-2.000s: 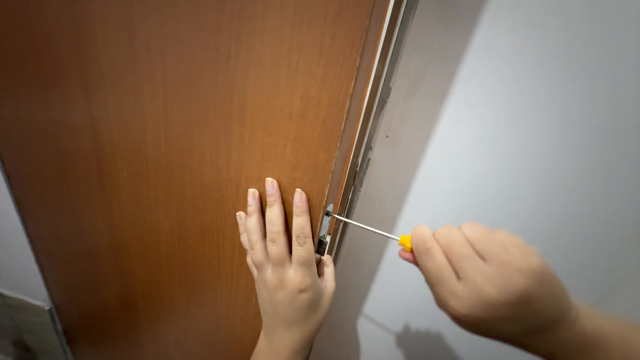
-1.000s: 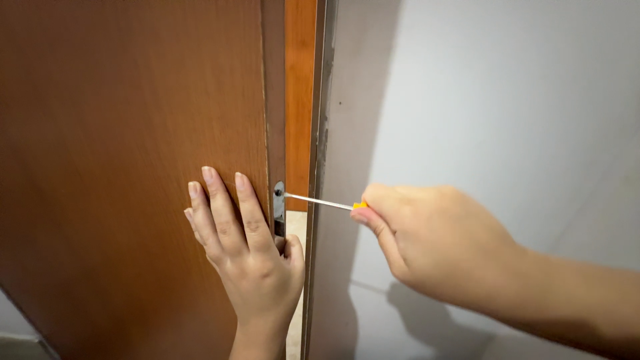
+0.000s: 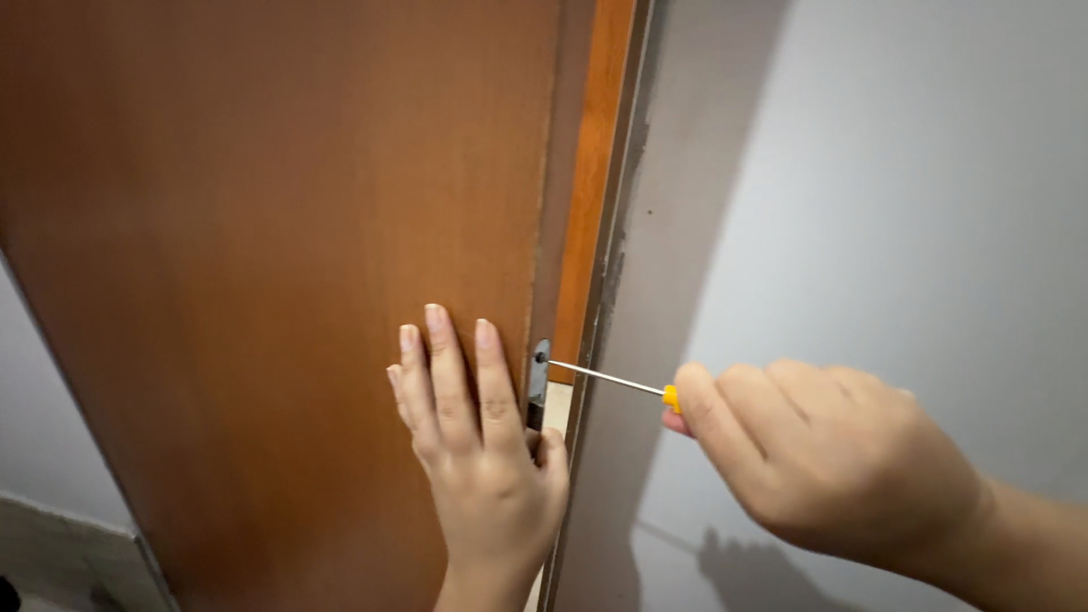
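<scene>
A brown wooden door (image 3: 280,212) stands slightly ajar. My left hand (image 3: 489,459) lies with its fingers against the door face, its thumb wrapped at the door's edge. Just above that thumb, a metal lock faceplate (image 3: 539,378) is set in the edge, with a dark screw or screw hole near its top. My right hand (image 3: 824,450) is closed around a screwdriver (image 3: 608,377); its yellow handle is mostly hidden in the fist. The thin shaft points left, its tip at or very near the dark spot; contact cannot be told.
Right of the door runs the door frame (image 3: 625,187), with scuffed dark marks, then a pale wall (image 3: 918,204) bearing my hand's shadow. An orange-brown wooden surface (image 3: 592,170) shows through the gap. At lower left is a grey panel or ledge (image 3: 68,544).
The gap between door and frame looks wider than two seconds ago. My right hand keeps its hold on the screwdriver, and my left hand stays on the door. The view has shifted and tilted.
</scene>
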